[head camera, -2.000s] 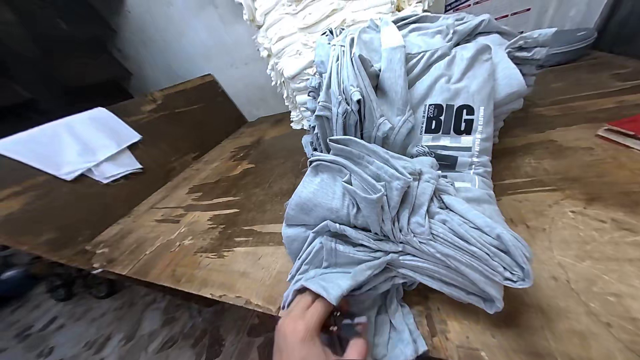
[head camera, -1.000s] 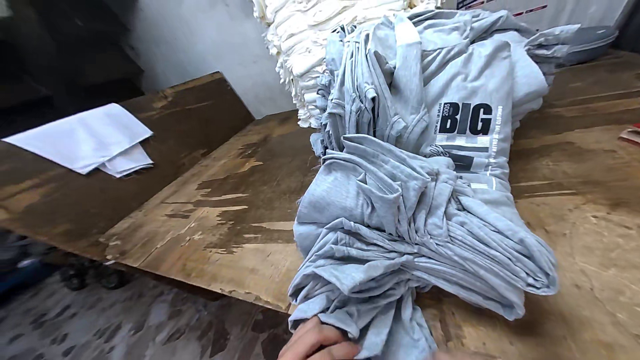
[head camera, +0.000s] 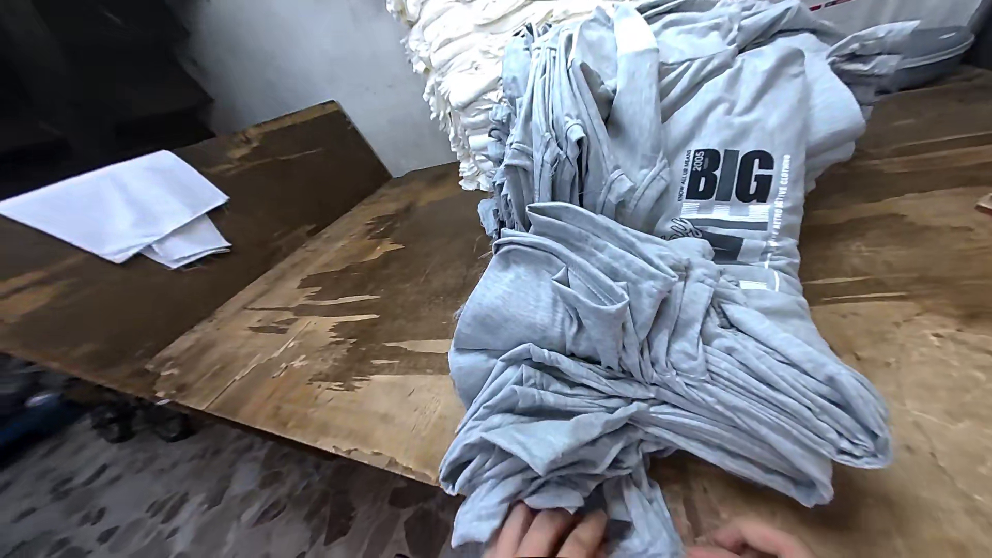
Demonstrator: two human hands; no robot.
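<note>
A heap of light grey knit shirts (head camera: 589,325) lies bunched over the near edge of the table. Behind it, a grey shirt with a dark printed graphic (head camera: 775,101) rests on more grey garments. At the bottom of the view, my left hand (head camera: 546,533) has its fingers under the hanging grey fabric, the fingertips partly covered by it; whether it grips the cloth cannot be told. My right hand (head camera: 748,539) is low and to the right, just beside the hanging cloth, mostly cut off by the frame.
A tall stack of cream-white fabric (head camera: 457,85) stands behind the grey pile. Folded white cloth (head camera: 124,205) lies on the left wooden board. The worn wooden table (head camera: 403,395) ends at the front left above a stone-patterned floor. A grey round container (head camera: 934,54) is at the back right.
My right hand has come into view at the bottom. My left hand, lower in frame than two seconds ago, remains at the hanging grey cloth.
</note>
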